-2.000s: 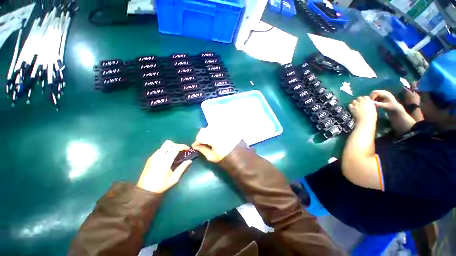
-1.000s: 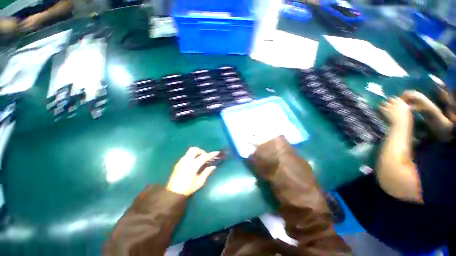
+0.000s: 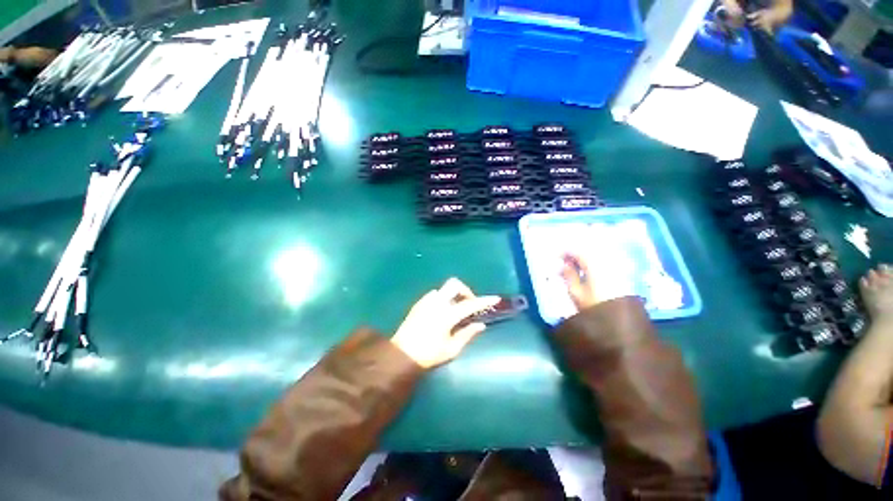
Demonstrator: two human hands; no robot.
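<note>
My left hand [image 3: 440,324] holds a black housing [image 3: 501,309] with a dark red inner face between thumb and fingers, just above the bench. Its right end with a tab sticks out toward the tray. My right hand [image 3: 580,283] is inside the parts tray [image 3: 689,276], which is white with a light blue rim. Its fingers point down among small white inserts [image 3: 662,289]; whether they pinch one cannot be seen. Laid-out housings [image 3: 505,176] stand in columns behind the tray.
Cable bundles [image 3: 284,93] lie at left, with another bundle [image 3: 90,227] nearer. A blue bin [image 3: 553,57] stands behind the housings. Paper sheets [image 3: 697,115] lie at back right. The neighbour's housings [image 3: 783,250] and a person's arm [image 3: 862,387] are at right.
My right hand has gone from the housing into the tray and stays there. My left hand still holds the housing. The view has turned left, showing more cable bundles.
</note>
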